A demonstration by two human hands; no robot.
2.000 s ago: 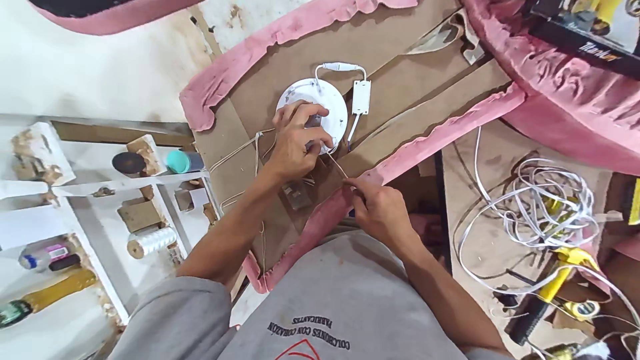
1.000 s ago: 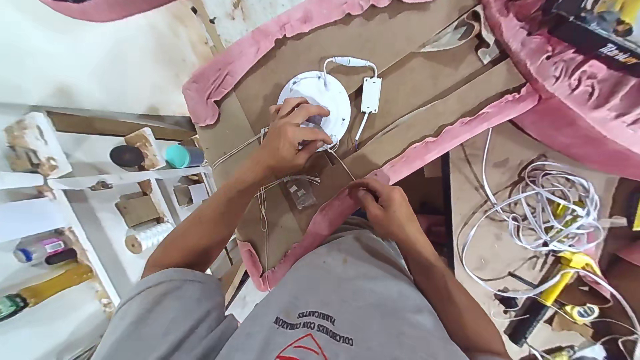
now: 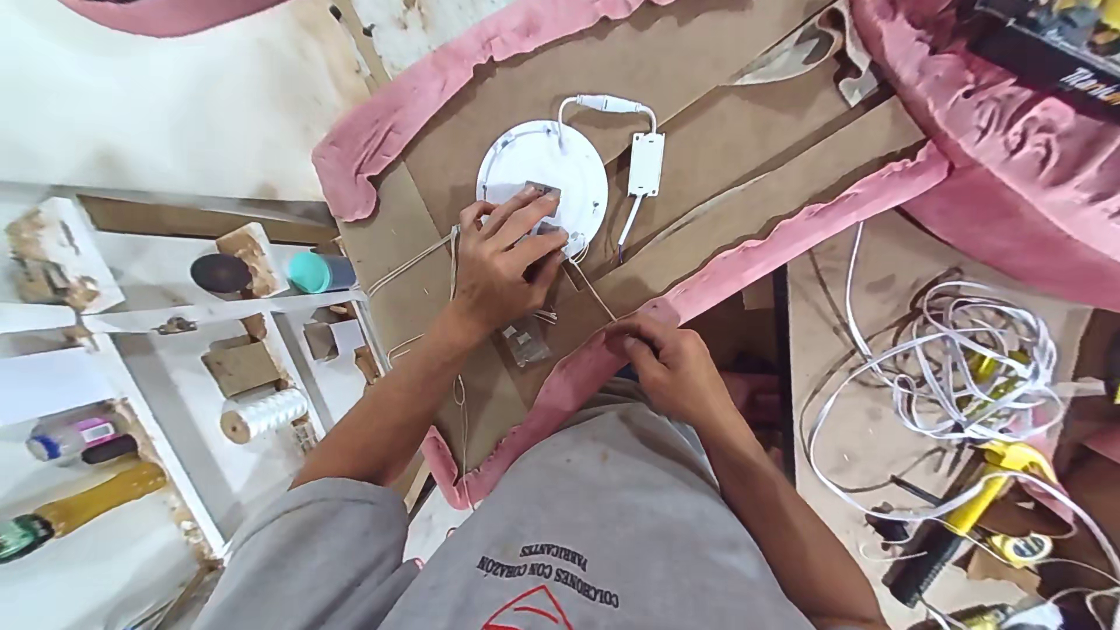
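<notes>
A round white LED panel light (image 3: pixel 573 171) lies back side up on brown board (image 3: pixel 490 96) edged with pink fabric. My left hand (image 3: pixel 512 249) rests on its lower part, fingers spread over a small grey piece (image 3: pixel 544 188) on the back. A white cable joins the light to a small white driver box (image 3: pixel 646 164) at its right. From the light's lower edge a thin cord (image 3: pixel 593 291) runs to my right hand (image 3: pixel 669 363), whose thumb and forefinger pinch its end by the pink strip (image 3: pixel 735 271). A small clear plastic bag (image 3: pixel 527 343) lies below my left hand.
Loose cord (image 3: pixel 411 262) lies left of my left hand. White shelves (image 3: pixel 236 306) at the left hold a thread spool (image 3: pixel 262 415) and bottles. At the right are a tangled white cable (image 3: pixel 971 359), a yellow-and-black tool (image 3: pixel 971 507) and a tape measure (image 3: pixel 1022 549). A printed box (image 3: pixel 1050 61) sits top right.
The fingers of my left hand have shifted and spread over the light's back. My right hand stays by the pink strip with the cord.
</notes>
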